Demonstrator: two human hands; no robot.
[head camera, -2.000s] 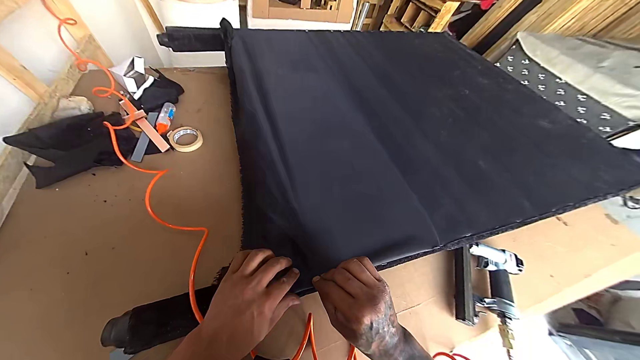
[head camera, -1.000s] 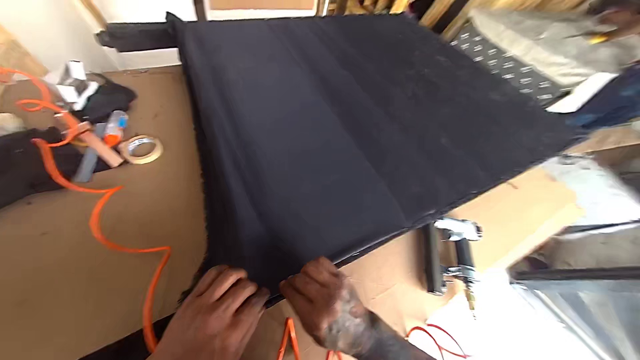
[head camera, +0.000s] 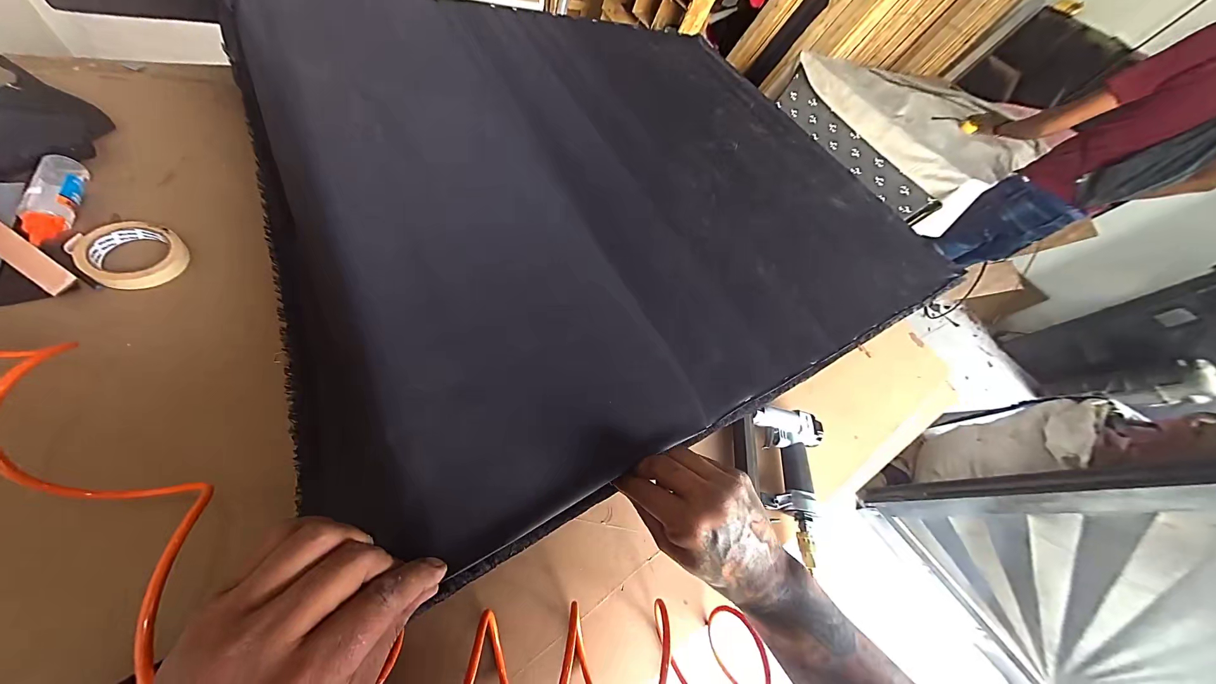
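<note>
A large panel covered in black fabric (head camera: 532, 237) lies across the work table, its left and near edges frayed. At the near left corner my left hand (head camera: 323, 589) grips the fabric edge, thumb and fingers closed on it. Further right along the same near edge, my right hand (head camera: 698, 508) pinches the fabric, with its fingertips partly hidden under the edge. Just right of that hand, a pneumatic staple gun (head camera: 793, 465) lies on the table, partly covered by the panel. An orange coiled air hose (head camera: 176, 532) runs at the left and below my hands.
On the brown table top (head camera: 190, 380) at the left are a roll of masking tape (head camera: 133, 256), a clear bottle with an orange cap (head camera: 55, 195) and dark cloth (head camera: 47, 123). A person (head camera: 1092, 152) stands at the far right beside beige fabric (head camera: 912, 114). Wooden strips (head camera: 855, 38) stand behind.
My right hand has moved right along the near edge, away from my left hand, which stays by the corner. The other person has come further into view. The view has shifted.
</note>
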